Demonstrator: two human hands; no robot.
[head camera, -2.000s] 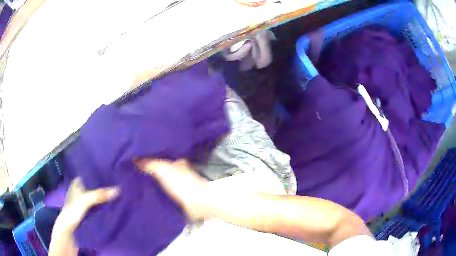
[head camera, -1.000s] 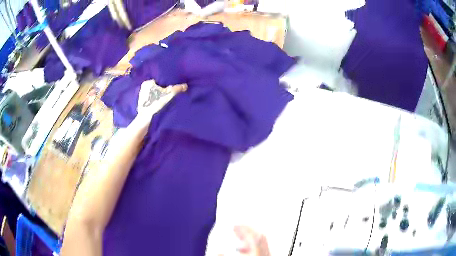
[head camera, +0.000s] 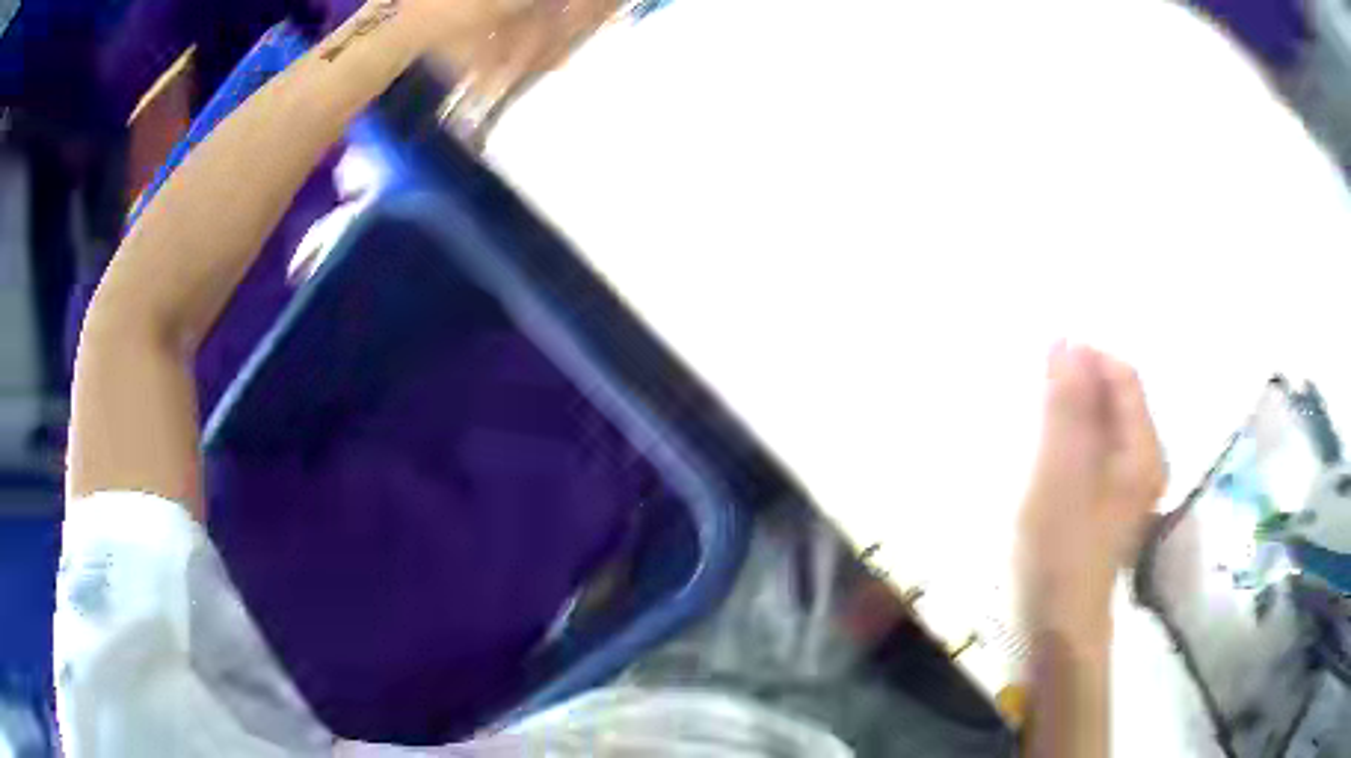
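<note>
My left hand (head camera: 511, 45) is at the top edge, blurred and partly cut off, at the rim of the white table (head camera: 830, 222); whether it holds anything cannot be told. My right hand (head camera: 1093, 444) is over the right part of the table, fingers together, with nothing visible in it. A dark blue basket (head camera: 719, 541) is tilted below the table edge, close in front of my body. Purple cloth (head camera: 430, 504) lies inside it.
The table's dark front edge runs diagonally down to the right. A shiny, patterned sheet-like thing (head camera: 1274, 518) is at the right. More blue plastic (head camera: 237, 111) and purple cloth are beyond my left forearm.
The view has turned from the purple cloth on the table to the basket. My left hand is now at the top edge, away from that cloth; my right hand shows more fully.
</note>
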